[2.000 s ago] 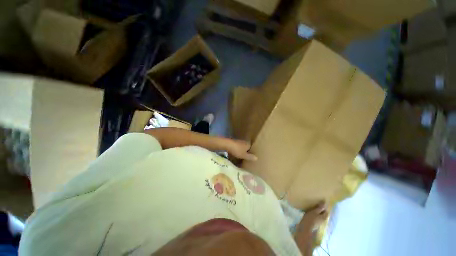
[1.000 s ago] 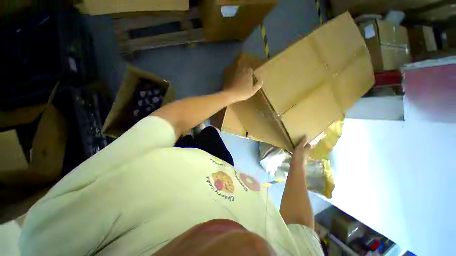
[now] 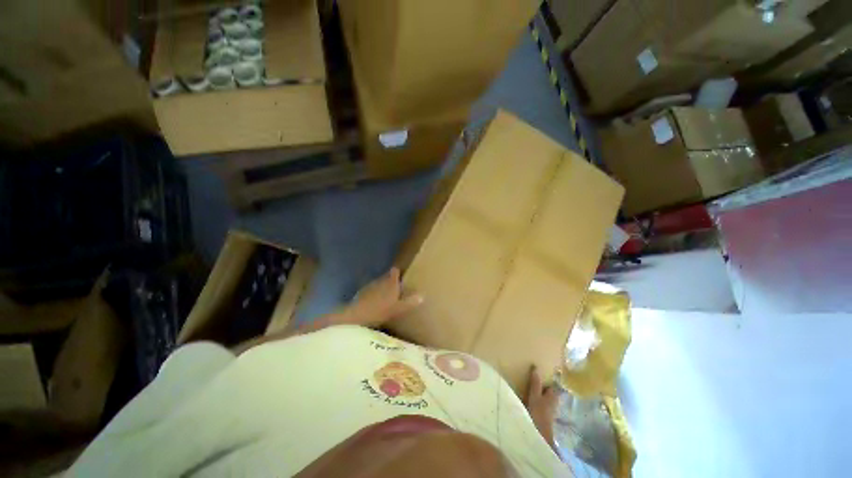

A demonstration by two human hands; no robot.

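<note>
A large brown carton [image 3: 509,257] is tilted in front of my body, with a broad creased face towards me. My left hand [image 3: 383,299] holds its left edge, with the thumb on the face. My right hand [image 3: 542,401] is at the carton's lower edge near my shirt and is partly hidden. The carton's far side and its inside are hidden. A crumpled gold and silver bag [image 3: 603,345] lies just right of the carton.
A white surface [image 3: 729,392] is at the right. An open carton with dark contents [image 3: 248,289] is on the grey floor [image 3: 350,219] at the left. A carton of white cylinders [image 3: 243,117] stands behind on a pallet. Closed cartons [image 3: 645,154] are at the upper right, beyond yellow-black tape.
The carton has turned, so its open flaps no longer show and its broad face is towards me. Both hands are lower in the view. The camera view has shifted, showing the carton of cylinders.
</note>
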